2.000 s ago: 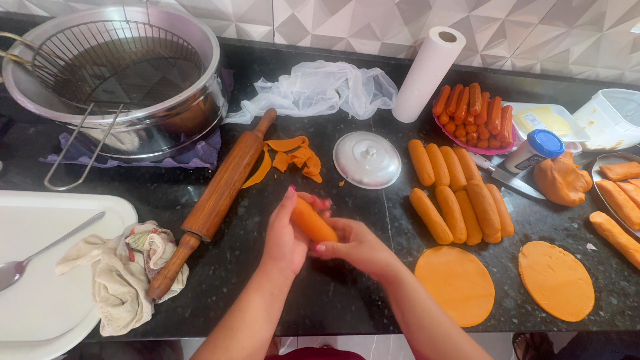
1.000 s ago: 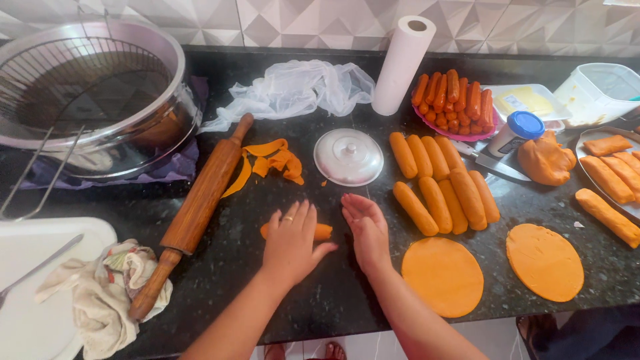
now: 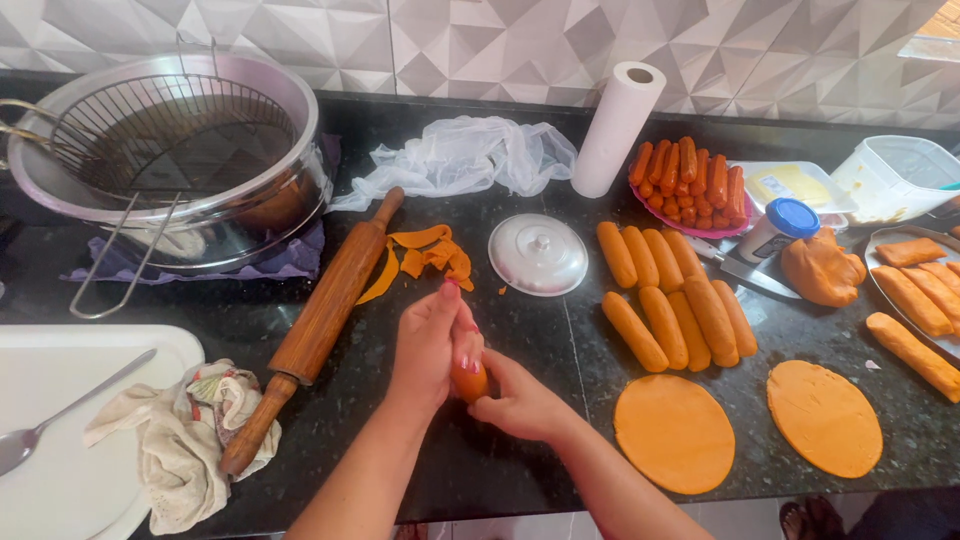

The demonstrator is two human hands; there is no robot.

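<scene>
An orange dough roll (image 3: 469, 381) is held between my two hands above the dark stone counter. My left hand (image 3: 431, 349) covers its upper part, fingers curled over it. My right hand (image 3: 519, 397) grips its lower end. Just beyond lies a round metal lid (image 3: 538, 255), with orange dough scraps (image 3: 439, 255) to its left. On the right, finished-looking dough rolls (image 3: 664, 292) lie side by side in two rows. Nearer the edge are two flat dough discs, one round (image 3: 675, 433) and one more oval (image 3: 824, 418). A wooden rolling pin (image 3: 330, 304) lies slantwise left of my hands.
Left stand a metal pot (image 3: 217, 232) with a wire basket, a white tray (image 3: 169, 341) with a spoon, and a cloth (image 3: 180, 442). Behind are a plastic bag (image 3: 465, 154) and paper roll (image 3: 619, 127). Sausages (image 3: 701, 180), a knife (image 3: 761, 277) and a dough lump (image 3: 823, 268) lie right.
One second ago my left hand lay flat over the roll on the counter, with my right hand apart beside it. Now the roll is lifted and both hands are on it.
</scene>
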